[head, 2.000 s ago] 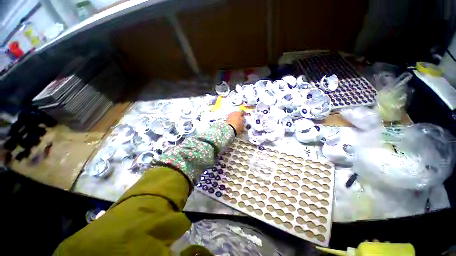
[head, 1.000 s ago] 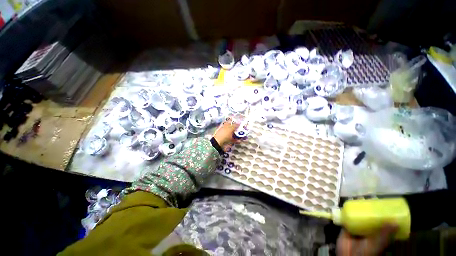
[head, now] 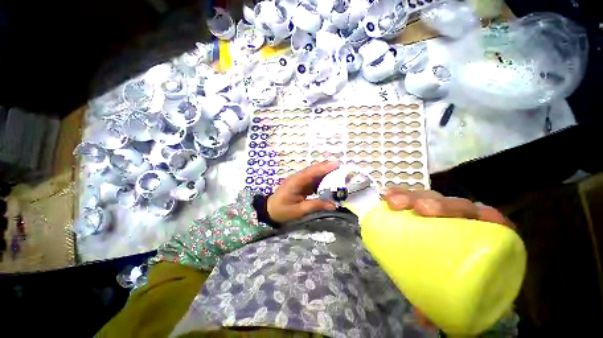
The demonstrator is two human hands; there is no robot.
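My left hand holds a white plastic shell between its fingers, low in front of me above the apron. A dark round eye piece shows on the shell. My right hand is wrapped around a large yellow squeeze bottle. The bottle's nozzle end points at the shell; whether its tip touches is hidden. Behind the hands lies the punched tray with rows of tan holes and blue-ringed discs in its left columns.
White shells are heaped at the left and at the back. A yellow strip lies between them. A clear plastic bag and a short black stick are at the right. Grey stacked sheets stand at the far left.
My left hand has come back from the shells to the front with a shell. My right hand has raised the yellow bottle to it. The view has tilted down.
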